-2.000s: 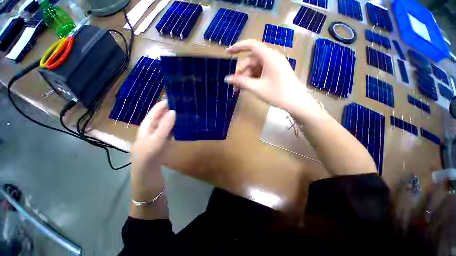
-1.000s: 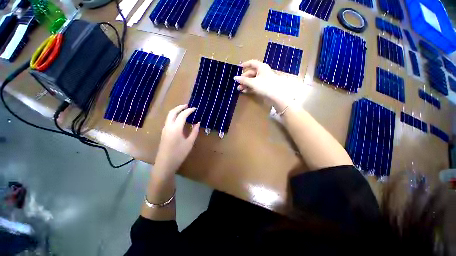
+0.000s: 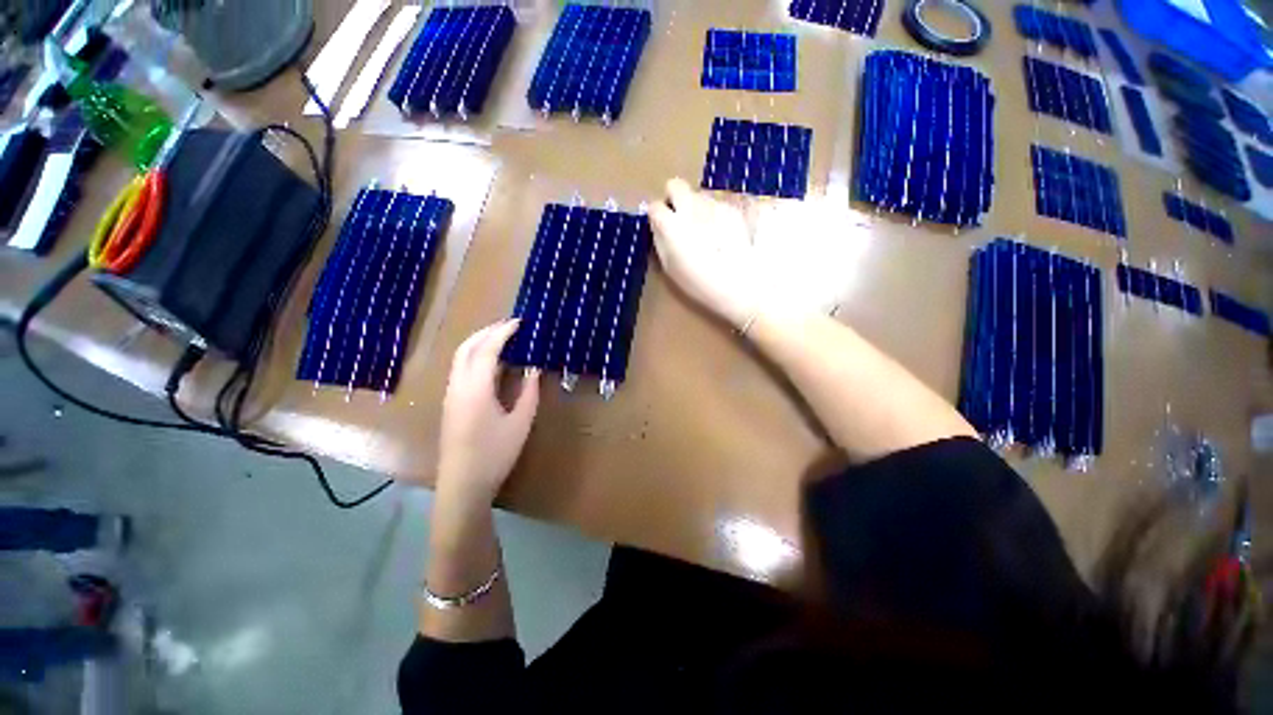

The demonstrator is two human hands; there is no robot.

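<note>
A dark blue tabbed cell point(image 3: 584, 291) lies flat on the tan table, silvery ribbon ends sticking out at its top and bottom; I cannot tell if it is one cell or several. My left hand point(image 3: 483, 405) is at its lower left corner, fingertips touching the left edge and thumb apart by the bottom edge. My right hand point(image 3: 702, 252) is at its upper right corner, fingertips at the edge; whether they pinch it is hidden. A fanned cell stack point(image 3: 374, 291) lies to the left on a clear sheet.
A black box point(image 3: 210, 238) with cables and an orange-yellow loop point(image 3: 129, 224) stands left, near a green bottle point(image 3: 123, 119). Cell stacks point(image 3: 926, 137) point(image 3: 1033, 349), small cells point(image 3: 757, 157) and a tape roll point(image 3: 947, 24) lie behind and right. Red-handled pliers point(image 3: 1229, 580) are at the right edge.
The dark cell piece was held up, turned over, and now lies flat on the table. Since the last earlier frame, both hands have stayed at its edges, with only small shifts.
</note>
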